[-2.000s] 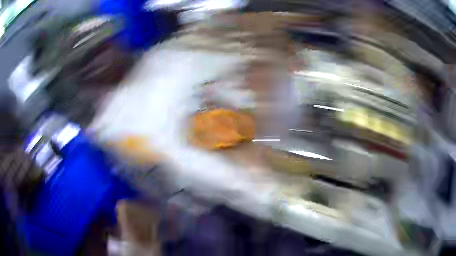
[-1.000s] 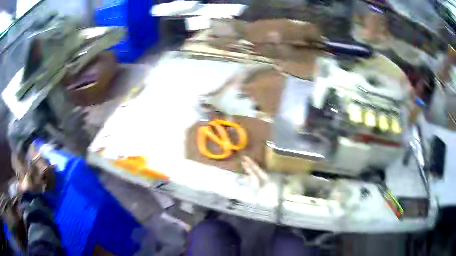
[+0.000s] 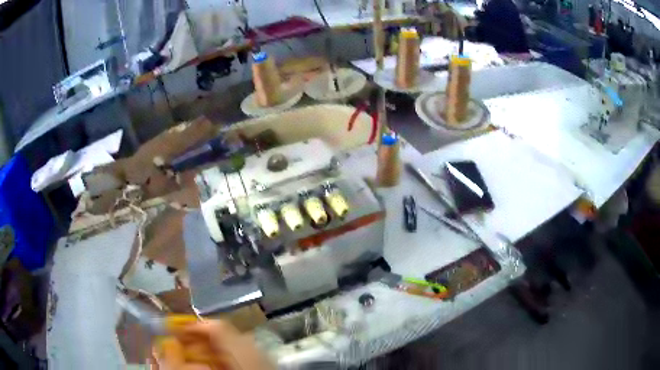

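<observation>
My right hand (image 3: 226,350), blurred and cut off by the bottom edge at the lower left, is closed around the orange handles of the scissors (image 3: 178,334). The metal blades point up and left over the table. Brown fabric pieces (image 3: 165,235) lie left of the overlock machine, with a pale strip (image 3: 135,249) across them. The white-grey overlock machine (image 3: 311,264) has four cream tension knobs. My left hand is not in view.
Thread cones (image 3: 457,90) stand behind the machine, and a smaller blue-topped cone (image 3: 388,160) stands beside it. A phone (image 3: 469,186) and a green-and-orange tool (image 3: 416,285) lie to the right. Red-handled pliers or snips (image 3: 364,124) are at the back. A blue container (image 3: 25,209) is at the far left.
The view has swung right and up toward the machine. The scissors, lying on the brown fabric before, are now in my right hand.
</observation>
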